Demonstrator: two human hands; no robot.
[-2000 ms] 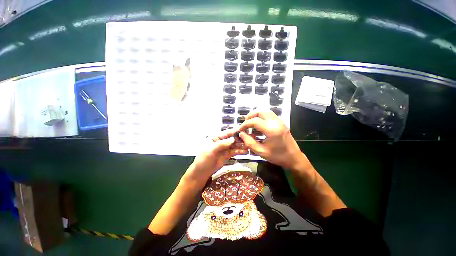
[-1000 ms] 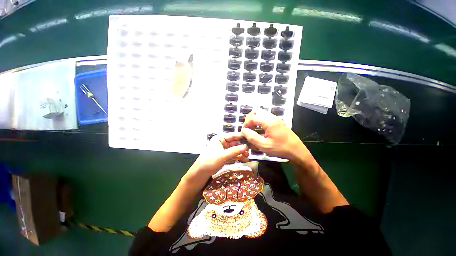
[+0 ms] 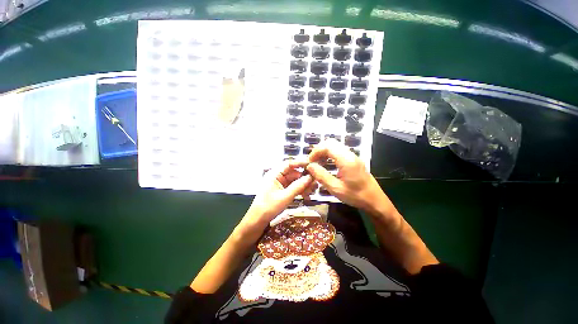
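Observation:
A white blister tray (image 3: 196, 145) lies in front of me, its right side filled with rows of small black plastic parts (image 3: 318, 82). My left hand (image 3: 279, 191) and my right hand (image 3: 345, 176) meet over the tray's lower right edge, fingertips together. A small dark part (image 3: 307, 172) shows between the fingertips, mostly hidden; its shape cannot be told. The fingers of both hands are curled around it. A tan oval piece (image 3: 232, 98) lies on the tray's left side, where no black parts sit.
A blue bin (image 3: 113, 143) with a thin tool (image 3: 120, 125) is left of the tray, beside a whitish sheet (image 3: 44, 133). White paper slips (image 3: 403, 118) and a crumpled clear bag (image 3: 485, 136) are at right. A cardboard box (image 3: 47, 266) stands lower left.
The tray has shifted slightly up and right in view since two seconds ago. My hands stay together, with small finger movements; my left fingers are now closer to my right fingertips.

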